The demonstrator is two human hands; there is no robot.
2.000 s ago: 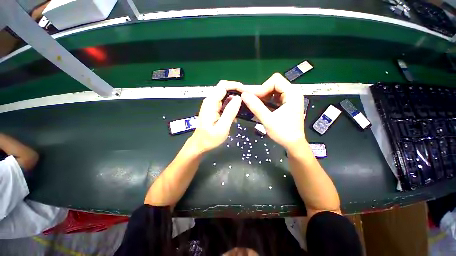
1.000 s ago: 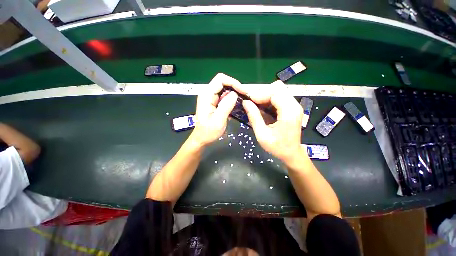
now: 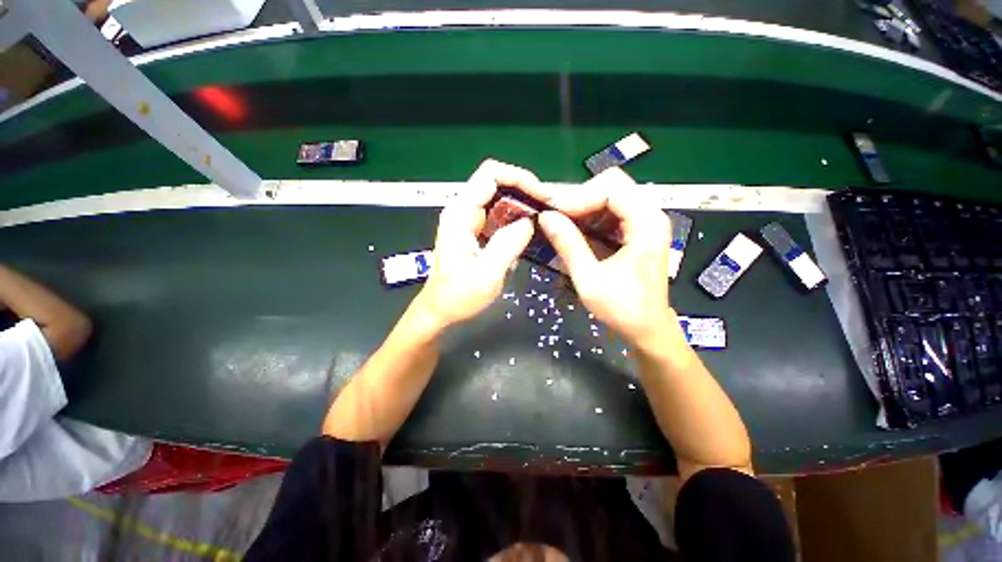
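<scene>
My left hand and my right hand hold a dark reddish handset between them, just on the near side of the white rail. Both thumbs meet on it near its middle. My fingers cover most of it, and any small part at the thumb tips is too small to tell. Small white parts lie scattered on the green worktop below my hands. A waiting phone lies beside my left hand, partly hidden. Another waiting phone lies to the right of my right hand.
More phones lie at the right, one at my right wrist. A black blister tray is at the far right. Phones ride the green conveyor beyond the white rail. A grey upright and a person's arm are at the left.
The phones on the conveyor have moved left. My hands stay in nearly the same place on the held handset, which now shows more of its reddish surface.
</scene>
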